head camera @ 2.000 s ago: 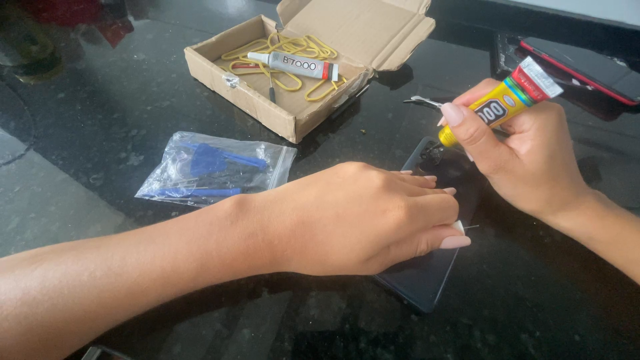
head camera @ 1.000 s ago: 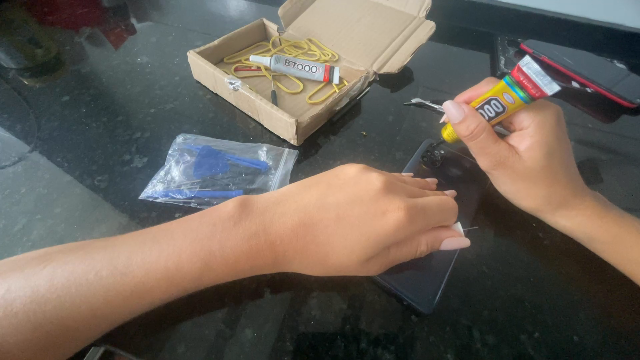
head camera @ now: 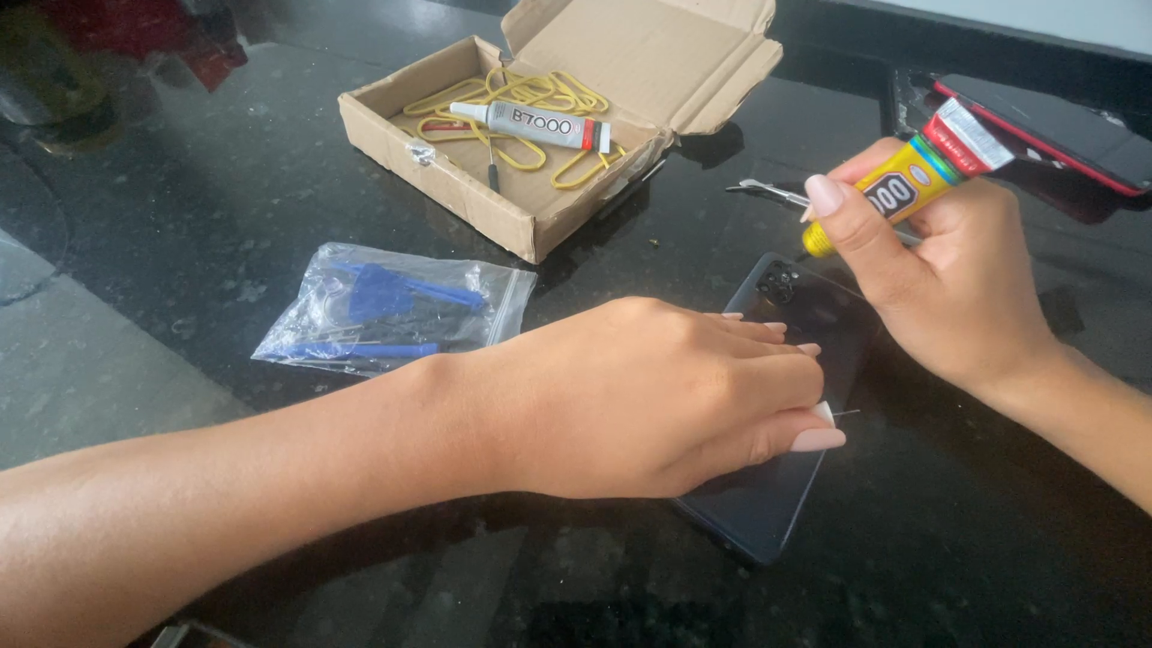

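Observation:
A dark smartphone [head camera: 765,513] lies back up on the black counter, its camera cluster at the far end. My left hand [head camera: 684,396] rests across it. Between that thumb and forefinger is pinched a small white cap [head camera: 824,414] with a thin metal pin pointing right. Above the phone's far right corner, my right hand [head camera: 936,243] grips a yellow glue tube [head camera: 900,189], its yellow threaded neck tilted down toward the phone. The same hand also holds slim metal tweezers [head camera: 778,191], which point left. Whether glue is coming out cannot be told.
An open cardboard box [head camera: 441,198] behind the left hand holds yellow rubber bands, a grey B7000 glue tube [head camera: 540,124] and a thin black-ended tool. A clear zip bag [head camera: 504,306] of blue pry tools lies beside the left forearm. A red-edged phone [head camera: 1062,126] sits at back right.

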